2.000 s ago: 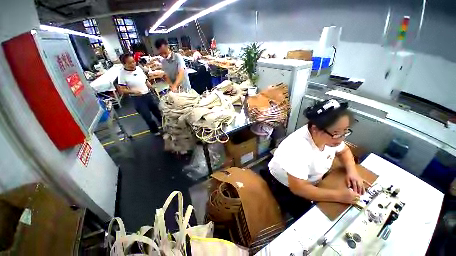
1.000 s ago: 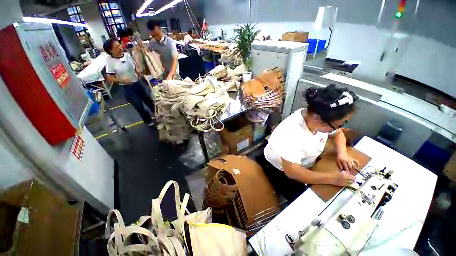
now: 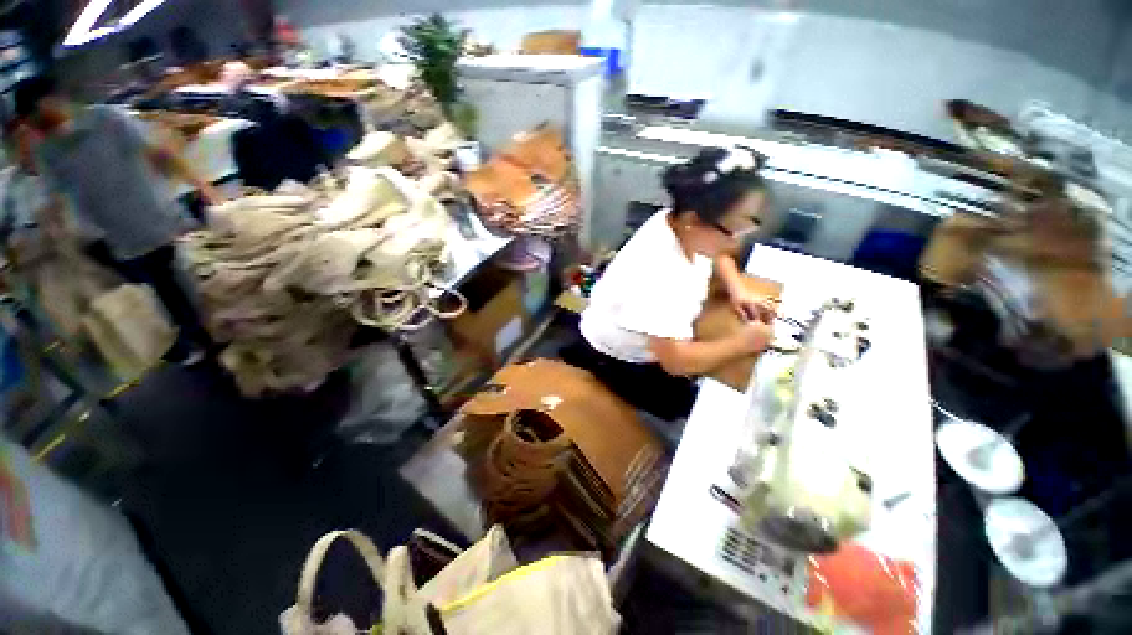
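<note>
Beige tote bags (image 3: 534,598) with upright loop handles stand at the bottom edge of the head view, cut off by it. A bright yellow line runs along one bag's top edge. Neither of my hands is in the picture, so what holds or supports the bags cannot be seen.
A large pile of beige bags (image 3: 298,254) lies on a table beside brown bags (image 3: 528,186). Brown panels (image 3: 583,416) are stacked below. A seated person (image 3: 646,298) works at a sewing machine (image 3: 801,459) on a white table (image 3: 888,372). Another person (image 3: 106,186) stands at left.
The view has swung to the right and blurred. The red and white cabinet has mostly left the left side. White discs and an orange-red cloth have come in at right. The totes remain at the bottom.
</note>
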